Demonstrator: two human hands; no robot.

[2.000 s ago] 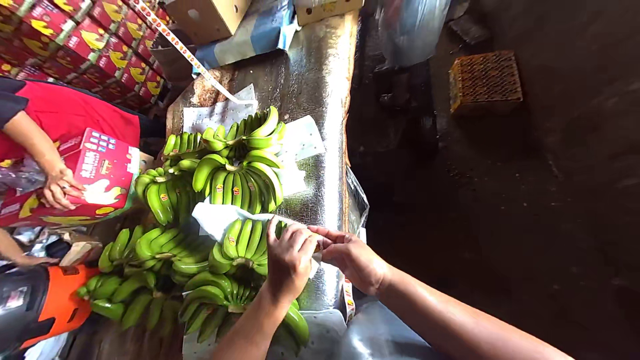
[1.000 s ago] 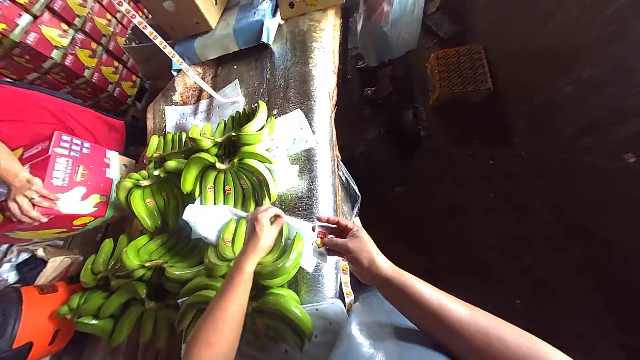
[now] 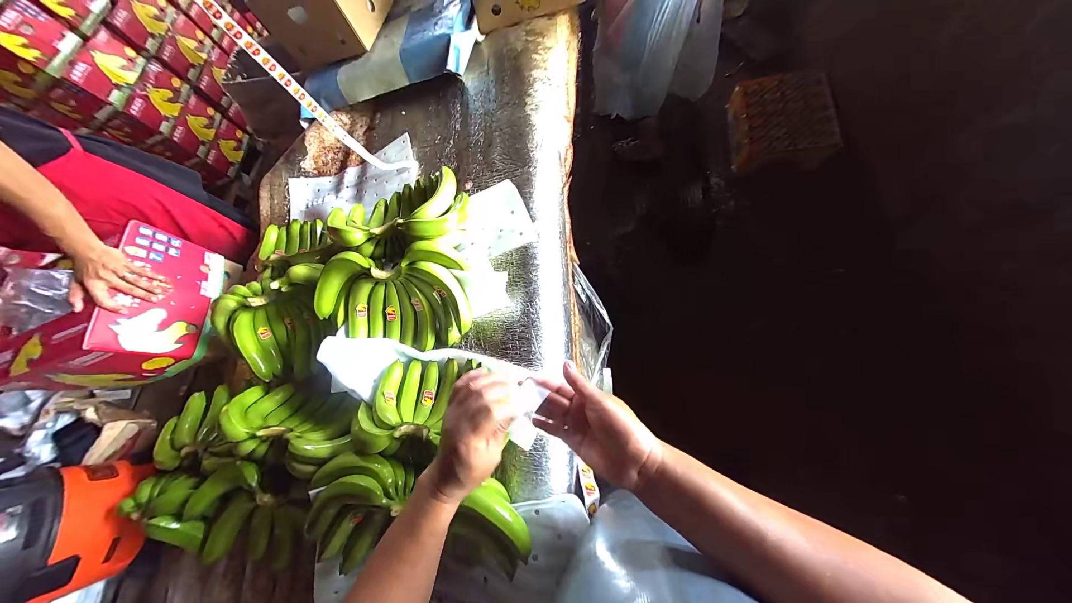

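Observation:
My left hand [image 3: 476, 427] is over the right side of a bunch of green bananas [image 3: 410, 398], fingers bent; what lies under them is hidden. Just right of it is my right hand [image 3: 601, 423], palm turned inward, fingers apart at the edge of a white perforated sheet [image 3: 368, 360]. That sheet runs behind the bunch. Farther up the table lies another bunch of green bananas [image 3: 394, 293] with small red and yellow stickers. More green bananas [image 3: 285, 419] lie to the left and a bunch [image 3: 494, 511] lies below my left hand.
A co-worker's hand [image 3: 121, 276] rests on a red printed carton [image 3: 159, 327] at left. Stacked red cartons [image 3: 126, 75] stand behind. An orange and black machine [image 3: 92, 519] is at lower left. A sticker strip [image 3: 285, 79] hangs over the foil-covered table [image 3: 519, 109]. A crate [image 3: 783, 121] stands on the floor.
The small sticker seen at my right fingertips one second ago no longer shows there. My hands have come closer together. The co-worker's hand now lies flatter on the carton.

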